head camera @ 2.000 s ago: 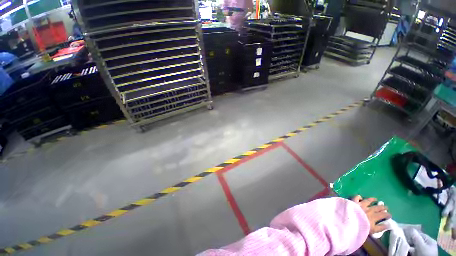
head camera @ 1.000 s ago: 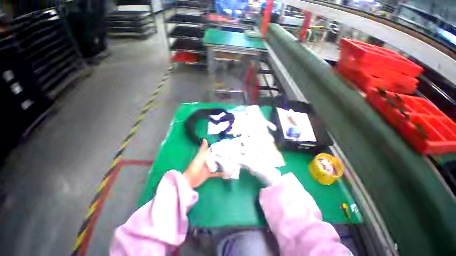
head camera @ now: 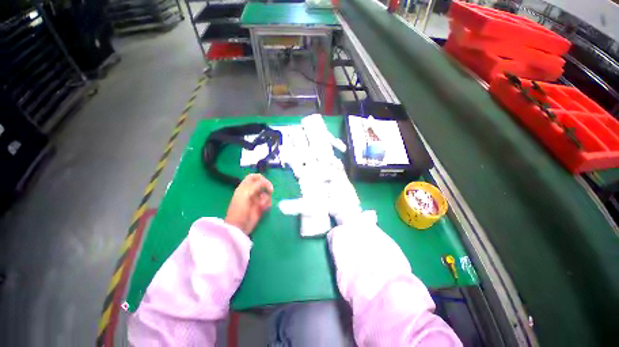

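My left hand (head camera: 250, 205) is bare, its fingers curled, with nothing visible in it. It is over the green mat left of the white gloves, apart from them. My right hand (head camera: 343, 196) appears white-gloved and blends into the pale pile; its fingers cannot be made out. White knit gloves (head camera: 314, 135) lie in a pile in the middle of the mat, one white piece (head camera: 315, 223) near the wearer. A black head strap (head camera: 220, 144) lies left of the pile, partly over a white paper (head camera: 254, 156).
A black tray (head camera: 418, 153) at the bench's right holds a white sheet with a blue item. A yellow round tub (head camera: 421, 204) with red-and-white scraps and a small yellow item (head camera: 451, 266) are nearer. The conveyor (head camera: 434, 115) runs along the right, red trays (head camera: 543, 115) beyond.
The view has turned from the floor and racks to the bench. My left hand, touching the white glove material a second ago, is now apart from it, fingers curled.
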